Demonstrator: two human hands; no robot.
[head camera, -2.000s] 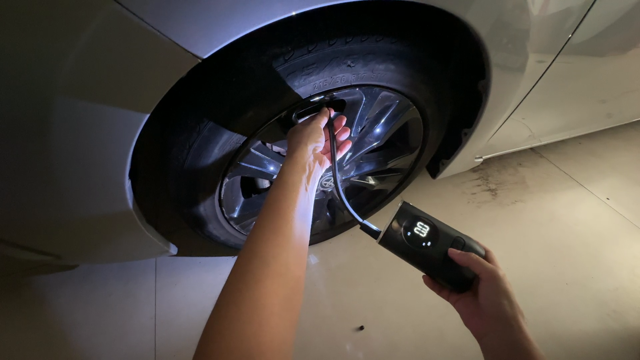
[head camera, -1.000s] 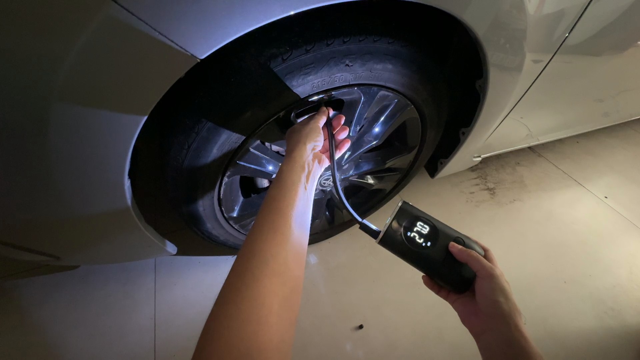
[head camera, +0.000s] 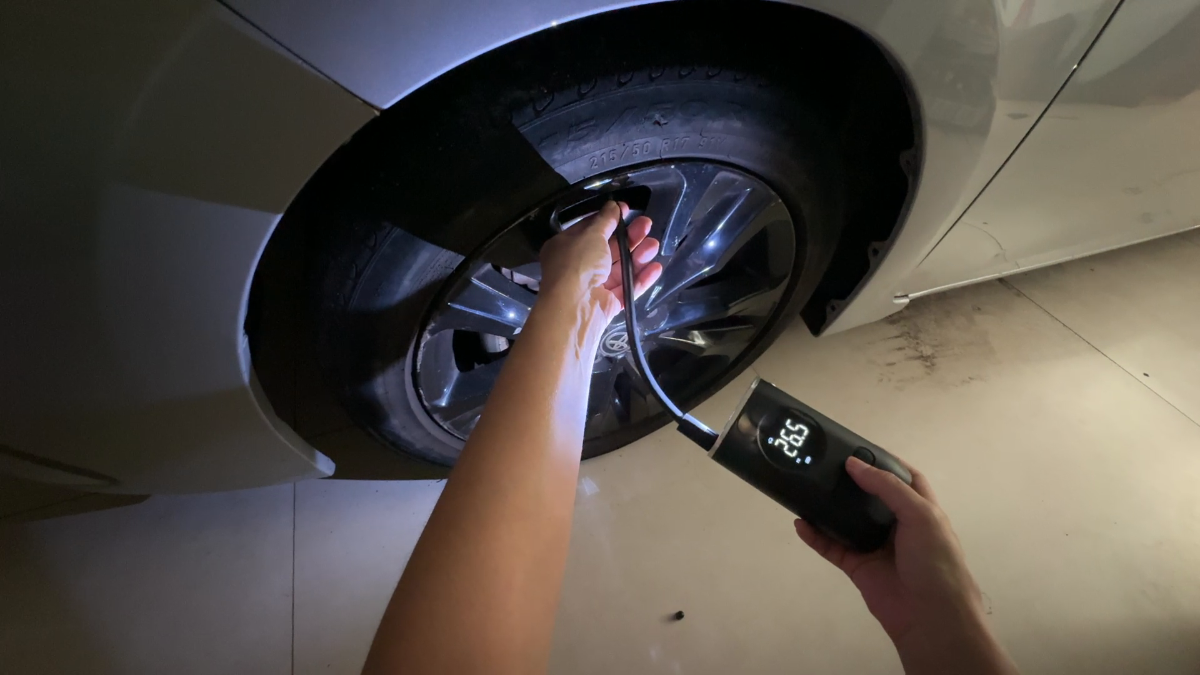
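My left hand (head camera: 600, 253) pinches the upper end of a black air hose (head camera: 628, 323) at the top of the wheel rim (head camera: 722, 234). The hose end and any valve stem are hidden behind the fingers. From there the hose curves down to a black portable tyre inflator (head camera: 811, 464), which my right hand (head camera: 895, 544) holds tilted by its lower end, thumb near the button. The inflator's round display (head camera: 790, 441) is lit with digits. The black tyre (head camera: 675, 122) surrounds the rim.
The car's pale fender (head camera: 169, 281) arches over the wheel, with a door panel (head camera: 1106, 150) at the right. Light floor tiles (head camera: 600, 572) lie below. A tiny black object (head camera: 678, 616) rests on them, and a dark smudge (head camera: 923, 347) marks the floor at the right.
The digits on the inflator's display have changed from zero to a two-digit reading with a decimal, slightly different from one second ago. Both hands have stayed in nearly the same places.
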